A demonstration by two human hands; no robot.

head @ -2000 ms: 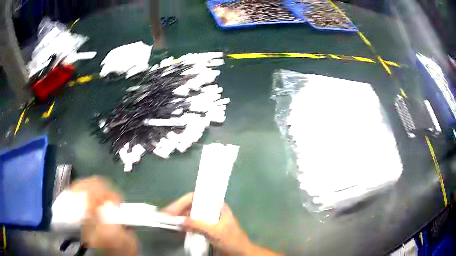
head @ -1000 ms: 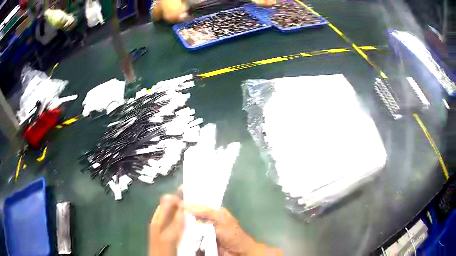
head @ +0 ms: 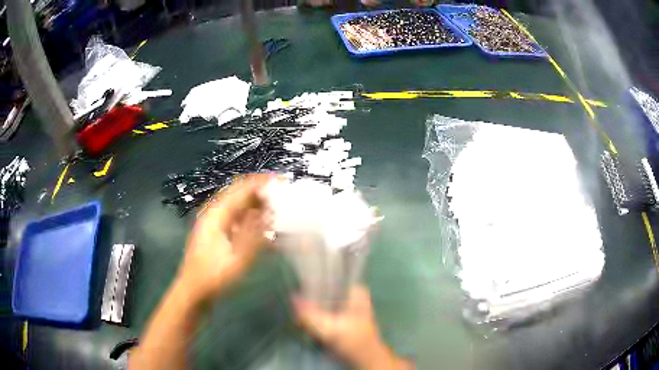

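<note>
A blurred bunch of slim white tubes (head: 325,253) stands over the table in front of me. My right hand (head: 343,321) is closed around its lower part. My left hand (head: 224,238) is at the upper left side of the bunch, fingers curved; blur hides whether it grips or only touches. Behind lies a spread pile of black wire leads (head: 249,148) with white connector ends (head: 332,137), partly hidden by my left hand and the bunch. A large white stack of tubes (head: 524,217) in clear plastic lies to the right.
An empty blue tray (head: 58,264) and a metal bar (head: 118,283) lie left. A red object (head: 110,128) sits beside a clear bag (head: 115,76). A white crumpled patch (head: 215,100) lies behind the leads. Blue trays of small parts (head: 401,32) are at the far side.
The hands and tubes were lower and close together; now the bunch is gathered and blurred, with my left hand raised to its upper end and my right hand below. The view has shifted.
</note>
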